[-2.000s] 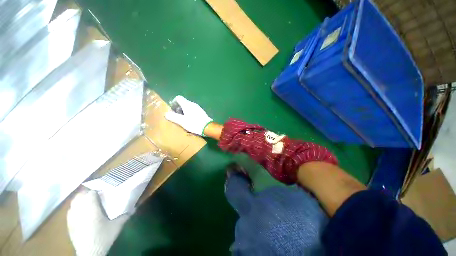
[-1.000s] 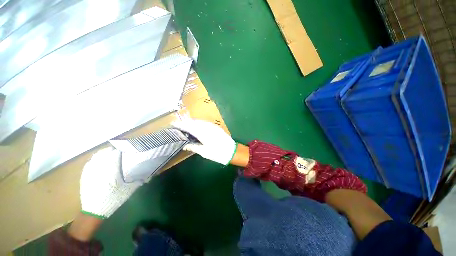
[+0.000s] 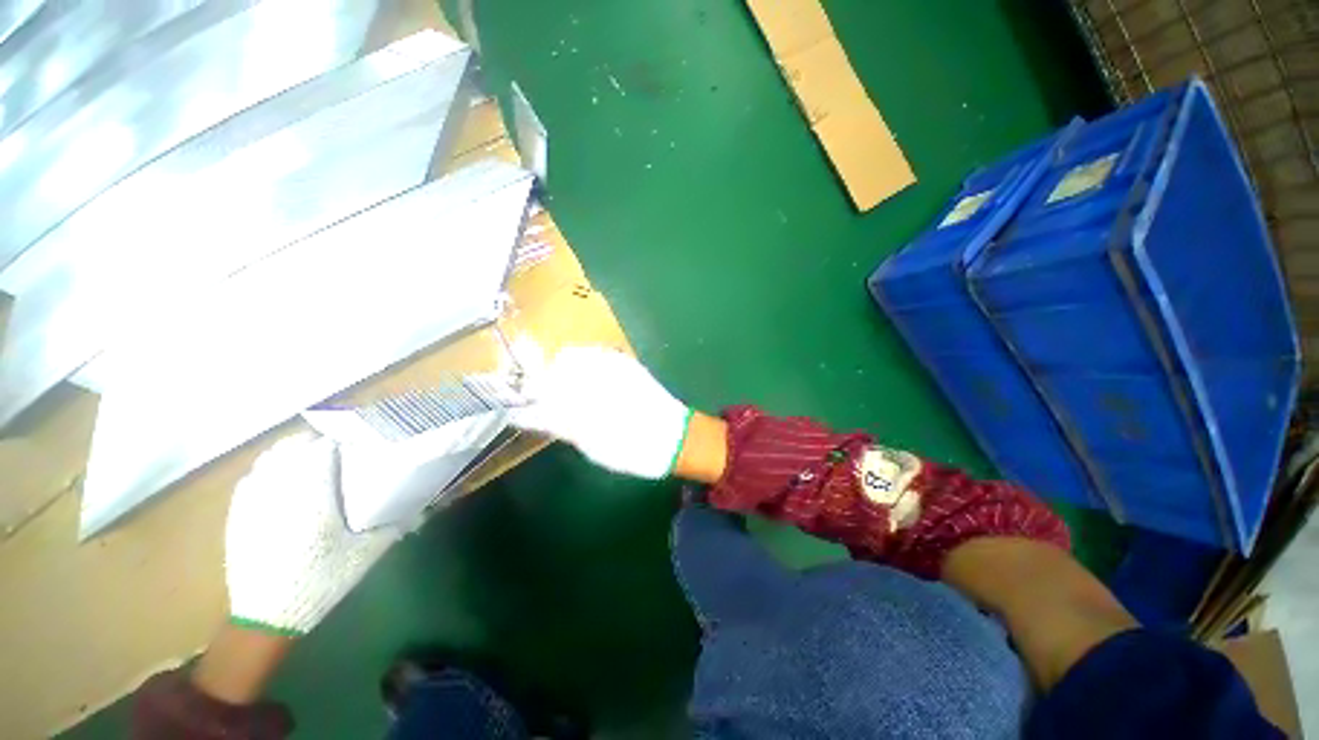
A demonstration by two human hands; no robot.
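A bundle of silver sheet-metal parts with fine ribbed edges is held over the near edge of the cardboard sheet. My left hand, in a white knitted glove, grips its left end. My right hand, also gloved, is closed around its right end; the fingertips are hard to make out in glare. Nested rows of shiny silver parts lie on the cardboard beyond the bundle. One small part stands at the right end of the rows.
Blue plastic crates stand at the right on the green floor. A loose cardboard strip lies on the floor at the top. Wire mesh is at the upper right, folded cardboard at the lower right. My legs are below.
My right hand has moved from the cardboard's corner to the bundle's right end. The bundle was in my left hand throughout. The view has shifted, and the small part now shows beside the rows.
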